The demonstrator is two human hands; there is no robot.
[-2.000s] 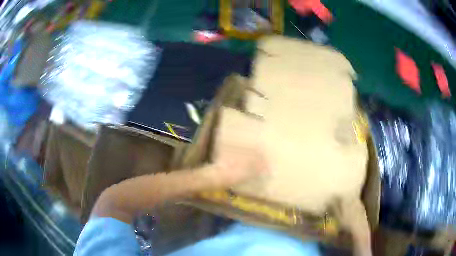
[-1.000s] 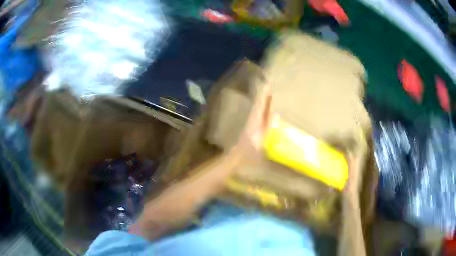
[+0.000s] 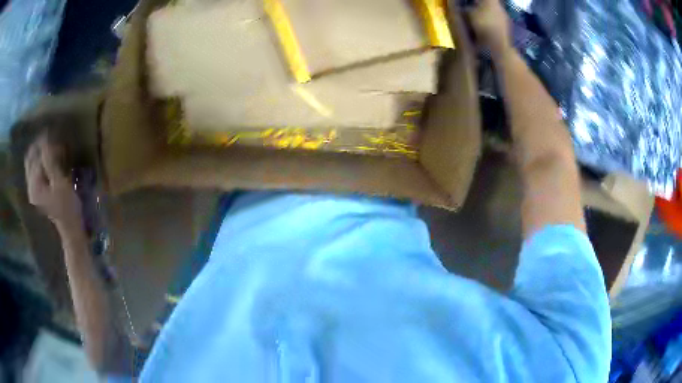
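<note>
A folded product box (image 3: 359, 34) with yellow side walls lies on flat tan box blanks (image 3: 217, 82) in the open work carton (image 3: 299, 170) against my body. Neither hand touches it. My left hand (image 3: 51, 178) is at the far left, over the left supply carton (image 3: 149, 262), fingers curled and blurred. My right hand (image 3: 490, 28) is at the top right, just beyond the work carton's right wall, beside dark glossy packets (image 3: 527, 34). Its fingers are partly hidden, and I cannot tell whether either hand holds anything.
Yellow pieces (image 3: 288, 139) lie along the work carton's near inner side. A silvery, crinkled pile of clear bags (image 3: 621, 90) is at the right. A right supply carton (image 3: 624, 202) stands lower, beside my right arm. A black surface (image 3: 82, 48) shows at upper left.
Both hands have let go of the yellow-walled box, which now lies on the blanks. My left hand has moved left and my right hand up and right. The view has tilted down toward my body.
</note>
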